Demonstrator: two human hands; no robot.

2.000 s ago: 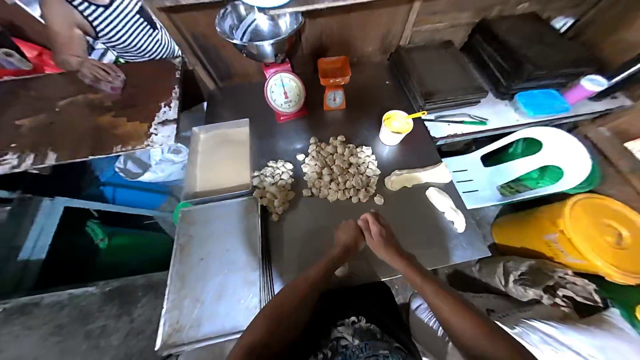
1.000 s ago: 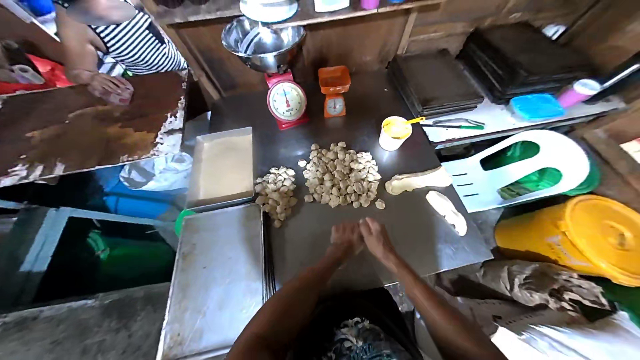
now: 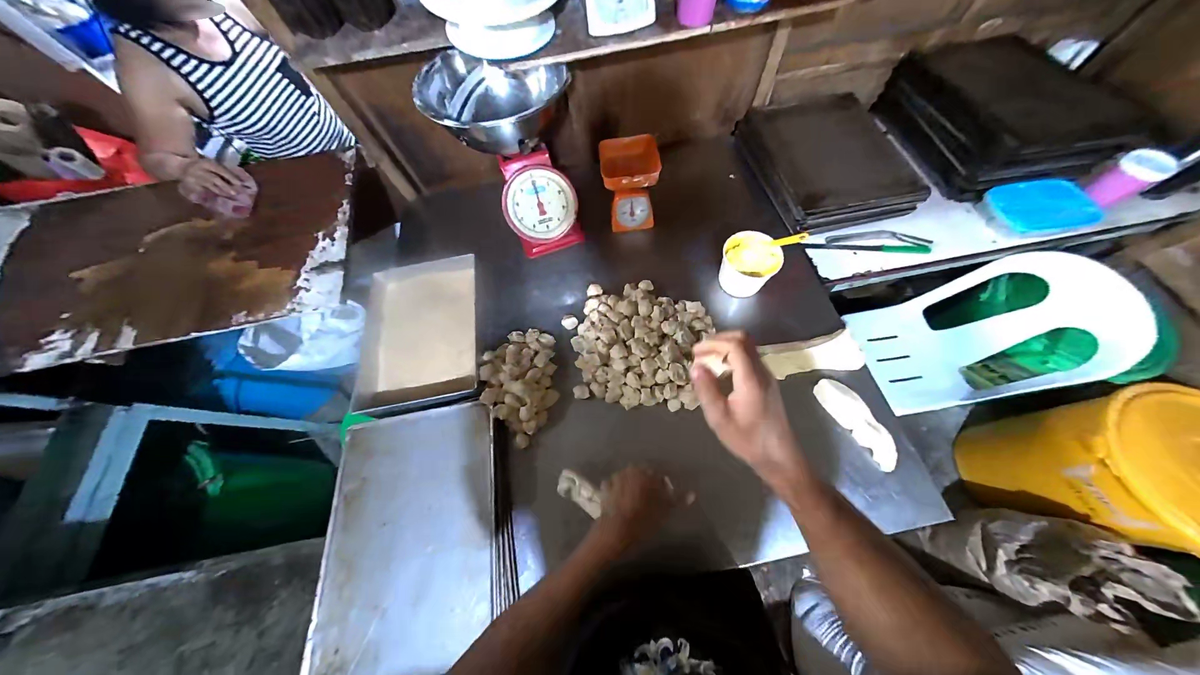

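Note:
My left hand (image 3: 637, 506) lies low over the dark tabletop, on a strip of dough (image 3: 579, 491) whose end sticks out to its left. Raised beside the large pile of small dough pieces (image 3: 637, 347), my right hand (image 3: 741, 394) pinches a small pale dough piece (image 3: 714, 362) between thumb and fingers. A smaller pile of dough pieces (image 3: 521, 380) lies to the left, near the trays. Right of my right hand are a flattened dough strip (image 3: 816, 356) and a rolled length of dough (image 3: 855, 424).
Metal trays (image 3: 408, 525) and a powder-filled tray (image 3: 424, 328) line the left side. Behind stand a red dial scale (image 3: 541, 204) with a steel bowl (image 3: 489, 98), an orange scale (image 3: 631, 183) and a tub (image 3: 748, 267). A person (image 3: 225, 103) works at another table; a white plastic chair (image 3: 1012, 328) stands right.
My hands, together near the table's front earlier, have parted. My right hand has risen toward the large pile with a dough piece; my left stays low. A dough strip now shows beside my left hand.

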